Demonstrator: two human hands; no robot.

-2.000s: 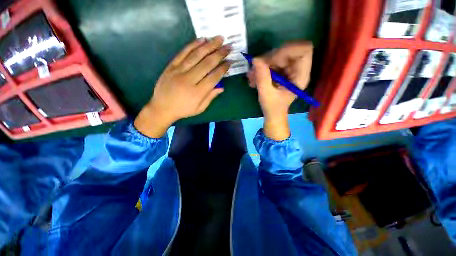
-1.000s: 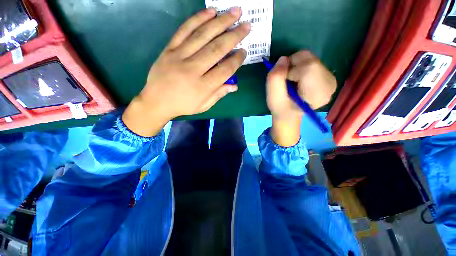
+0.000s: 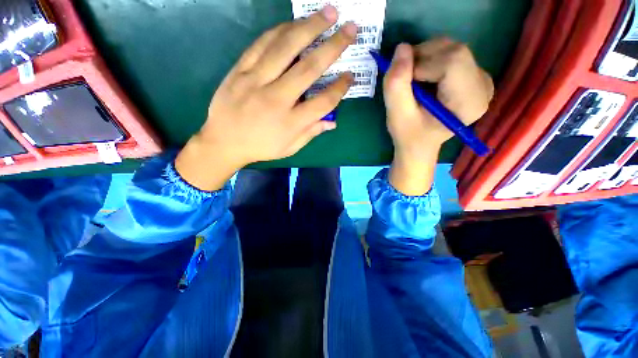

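Note:
A white barcode label strip [image 3: 362, 43] lies on the green mat at the top middle, its upper end cut off by the picture's edge. My left hand [image 3: 269, 91] lies flat with spread fingers over the strip's left part. A small blue piece [image 3: 329, 116] shows partly under my left hand, by the thumb; its rest is hidden. My right hand [image 3: 437, 91] holds a blue marker pen [image 3: 448, 117]. The pen's tip is at the strip's right edge, a little above its lower end; whether it touches cannot be told.
A red-orange tray [image 3: 73, 59] with dark-faced phones stands at the left. Stacked red-orange trays [image 3: 483, 183] with open phone assemblies [image 3: 559, 143] stand at the right. The green mat's front edge runs before my lap. Blue sleeves of other people show at both sides.
The view has shifted over the bench since the earliest frame. In the last second, the pen tip has moved up along the strip's right edge with my right hand. My left hand stays on the strip.

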